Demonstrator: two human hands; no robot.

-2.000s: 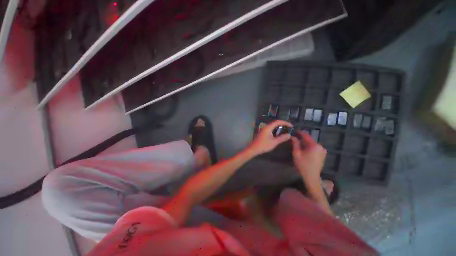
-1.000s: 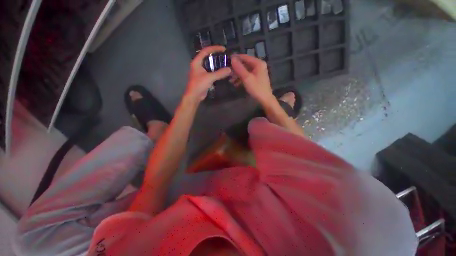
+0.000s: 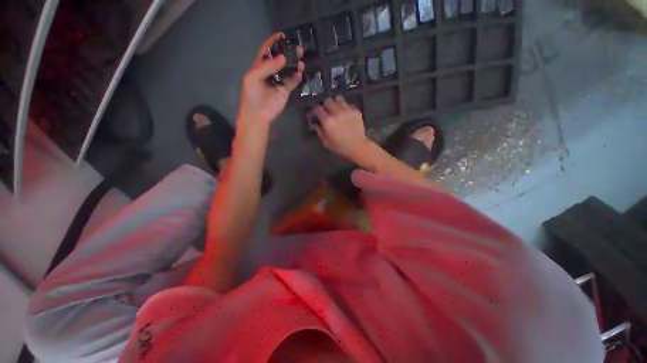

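My left hand (image 3: 267, 86) is raised at the tray's left edge, its fingers around small dark devices (image 3: 285, 58); how many cannot be told. My right hand (image 3: 341, 126) is low over the near left pockets of the dark compartment tray (image 3: 443, 76). Its fingertips point down into a pocket, and a small dark piece shows by them; whether they grip it is hidden. Pairs of small glossy devices (image 3: 381, 64) lie in several pockets of the tray's rows. The pockets at the near right hold nothing visible.
White-edged rack shelves (image 3: 117, 85) rise at the left. My sandalled feet (image 3: 211, 138) are on the grey floor below the tray. Dark blocks or stacked trays (image 3: 599, 241) stand at the right, with metal bars beside them. A black cable (image 3: 78, 230) runs along the pale panel.
My hands have moved apart: the left went up and left with the devices, the right went down to a near tray pocket. The held devices' bright faces no longer show.
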